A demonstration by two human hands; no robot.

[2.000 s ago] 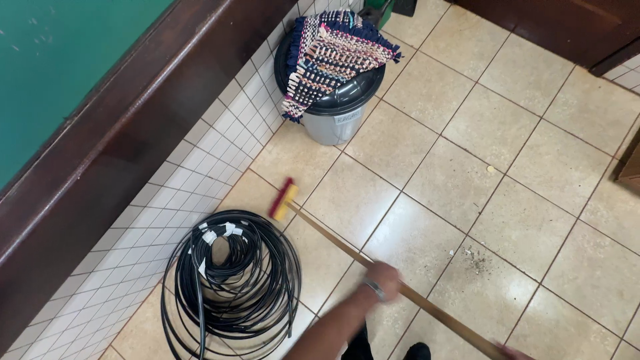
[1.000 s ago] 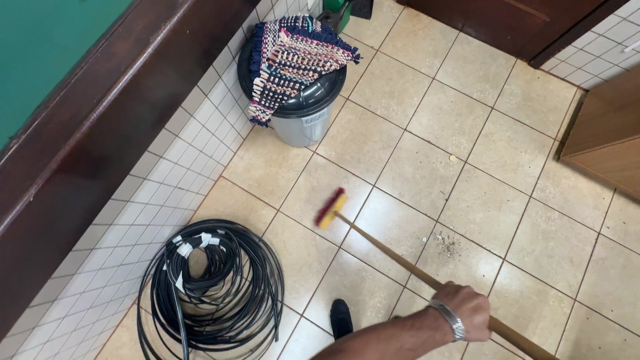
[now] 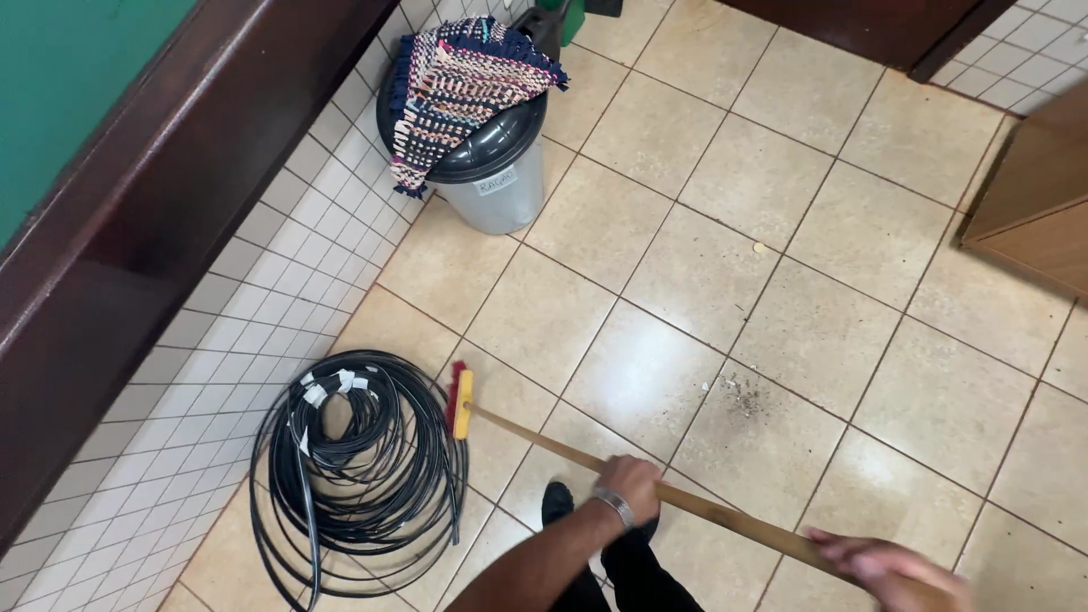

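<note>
A broom with a yellow head and red bristles (image 3: 460, 401) rests on the tiled floor, its bristles facing the coiled black cable (image 3: 365, 476). My left hand (image 3: 631, 486), with a metal band at the wrist, grips the wooden handle (image 3: 731, 518) about midway. Farther up the handle, near the lower right edge, my right hand (image 3: 884, 568) is around it, slightly blurred. A small pile of dark debris (image 3: 746, 398) lies on the tiles beyond the handle, and a small pale round piece (image 3: 759, 247) lies farther off.
A grey bin (image 3: 501, 204) with a black lid and a woven rag rug (image 3: 467, 81) on top stands against the white-tiled wall (image 3: 280, 246). Green and black objects (image 3: 571, 21) are behind it. Wooden furniture (image 3: 1037, 187) stands at right, a dark door (image 3: 833, 25) at the top. My shoe (image 3: 558, 503) is below the handle.
The broom head has moved across the floor from between the bin and my shoe to beside the cable coil. My right hand, out of view one second ago, now shows on the handle.
</note>
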